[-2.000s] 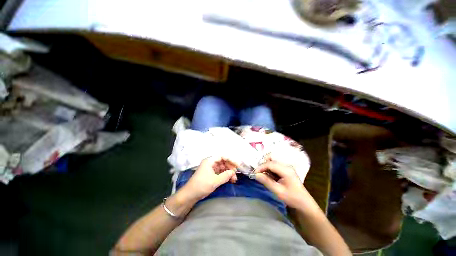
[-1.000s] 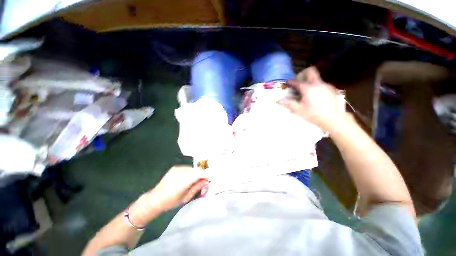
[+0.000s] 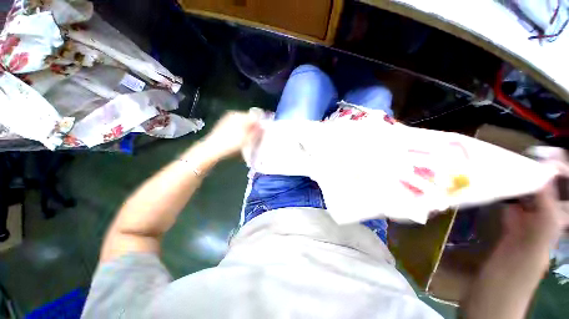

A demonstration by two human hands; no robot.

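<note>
The floral garment point(image 3: 374, 165), off-white with red flowers, is stretched sideways above my lap and over the blue jeans. My left hand point(image 3: 240, 134) holds its left end. My right hand point(image 3: 539, 199), blurred near the right edge, holds its right end. No needle, thread or button can be made out at either hand.
A heap of floral garment pieces point(image 3: 93, 81) with a white tag lies at left. A white-topped table point(image 3: 499, 37) with a wooden drawer point(image 3: 281, 15) is ahead. An open cardboard box point(image 3: 449, 274) stands by my right knee, partly behind the cloth. A red bar point(image 3: 524, 106) is under the table.
My hands were close together at the lap, then moved apart. Now my left hand is further forward and my right hand far out to the right, with the garment raised and stretched between them.
</note>
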